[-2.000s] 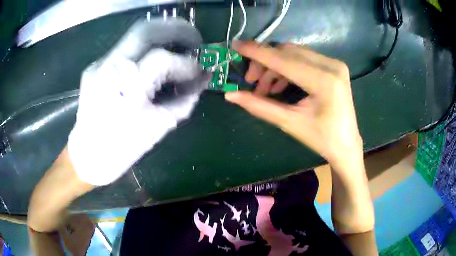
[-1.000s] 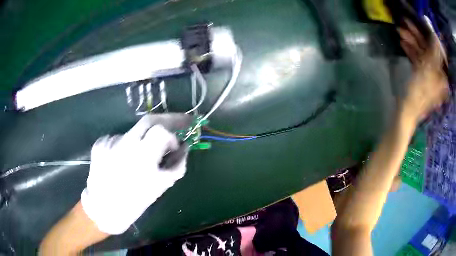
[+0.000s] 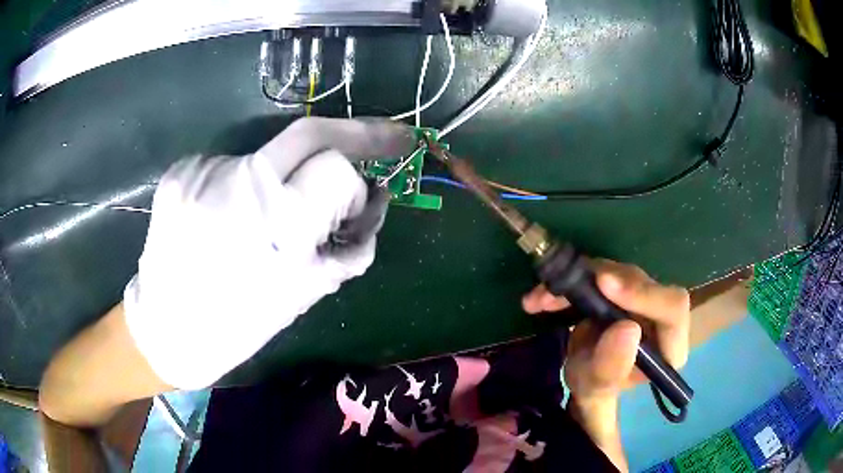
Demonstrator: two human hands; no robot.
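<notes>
My left hand [image 3: 268, 240], in a white glove, holds the green circuit board [image 3: 405, 189] at its left side, with thin solder wire [image 3: 404, 168] running from its fingers across the board. My bare right hand [image 3: 624, 337] grips the black handle of a soldering iron [image 3: 490, 199]. The iron's tip is at the board's upper right corner; I cannot tell whether it touches. Blue and brown wires of a black power cord [image 3: 638, 194] reach the board's right side. White lead wires [image 3: 490, 92] run from the board up to the appliance body [image 3: 231, 17].
Sleeved terminals [image 3: 314, 60] lie below the appliance body. Bundled black cord [image 3: 732, 46] lies at the upper right on the dark green mat [image 3: 555, 111]. Green and blue plastic crates [image 3: 781, 296] are at the lower right. A yellow pad [image 3: 811, 23] shows at the top right edge.
My right hand has come back from the upper right and now holds the soldering iron at the board. The board and appliance body appear higher and further right in view.
</notes>
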